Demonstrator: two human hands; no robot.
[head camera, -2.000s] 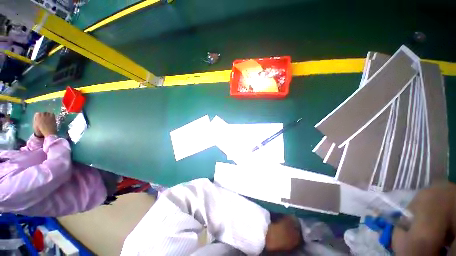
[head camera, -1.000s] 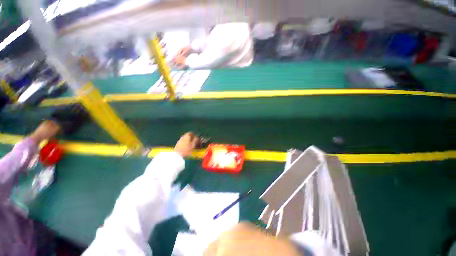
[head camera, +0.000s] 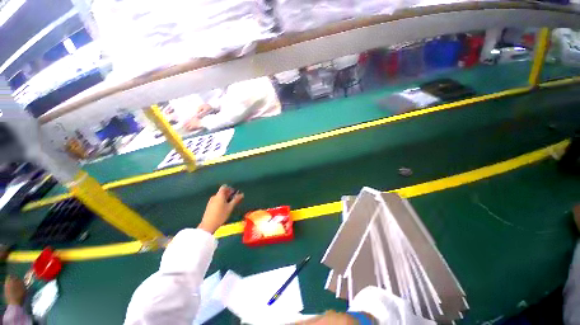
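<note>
My left hand (head camera: 219, 208) reaches out over the belt, left of the red parts bin. Its fingertips pinch a small dark round unit (head camera: 233, 195), partly hidden by the fingers. My right hand (head camera: 331, 318) is at the bottom edge, mostly cut off, with a blue wristband; its fingers cannot be made out. The red bin (head camera: 268, 226) holds whitish and orange bits. White paper sheets (head camera: 267, 293) lie below it, with a dark blue pen (head camera: 289, 281) on top. The fanned die-cut sheets (head camera: 394, 257) lie to the right.
Another small unit (head camera: 405, 171) lies on the green belt (head camera: 331, 168). A yellow-marked post (head camera: 114, 212) stands left, near a black compartment tray (head camera: 62, 221) and the neighbour's red bin (head camera: 47, 264). A shelf crosses above. A worker sits across the belt; others' hands show at the sides.
The view has tilted up from the bench to the belt. My left hand has gone from the bench edge out to the belt and now holds the unit, lifted slightly.
</note>
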